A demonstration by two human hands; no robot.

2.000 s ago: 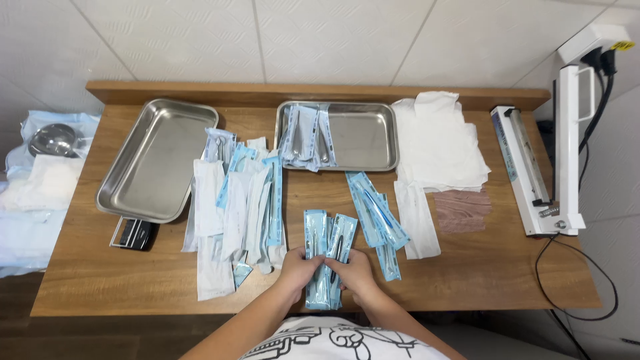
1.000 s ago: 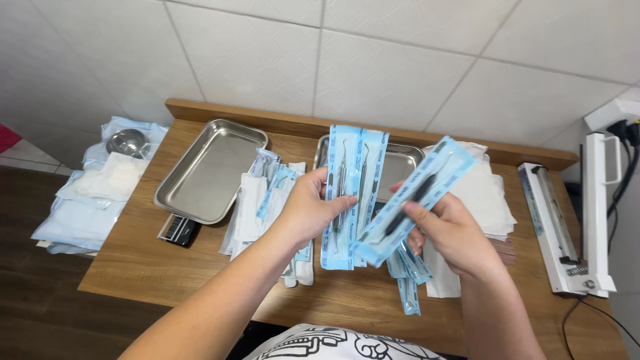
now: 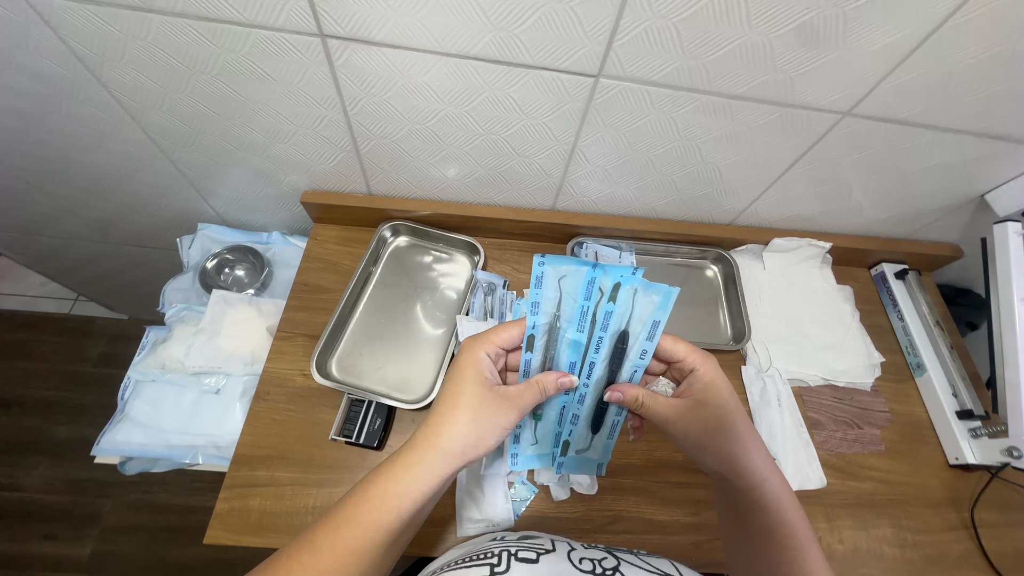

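Observation:
Several blue-and-clear sterilization pouches (image 3: pixel 592 344) are fanned out, overlapping, above the middle of the table. Through their film show slim double-ended dental instruments, one with a black handle (image 3: pixel 617 368), another with a silver handle (image 3: pixel 552 340). My left hand (image 3: pixel 500 392) grips the left edge, thumb across the front. My right hand (image 3: pixel 680 392) pinches the right side at the black-handled one, its thumb in front. Beneath and behind them, partly hidden, lie more pouches (image 3: pixel 484 500) with white paper backs. Behind, a steel tray (image 3: pixel 704 296) holds a few pouches at its left end.
Another steel tray (image 3: pixel 400 312) stands left, a black stamp-like device (image 3: pixel 364 420) beside its lower end. White sheets (image 3: pixel 808 320) and a white pouch (image 3: pixel 780 428) lie right, near a heat sealer (image 3: pixel 932 360) with a cable. Farther left, a steel bowl (image 3: pixel 234 270) rests on packages.
The pouches have been raised from near the table's front edge. The black-handled one, held apart at the right one second ago, now overlaps the others. The view has tilted up.

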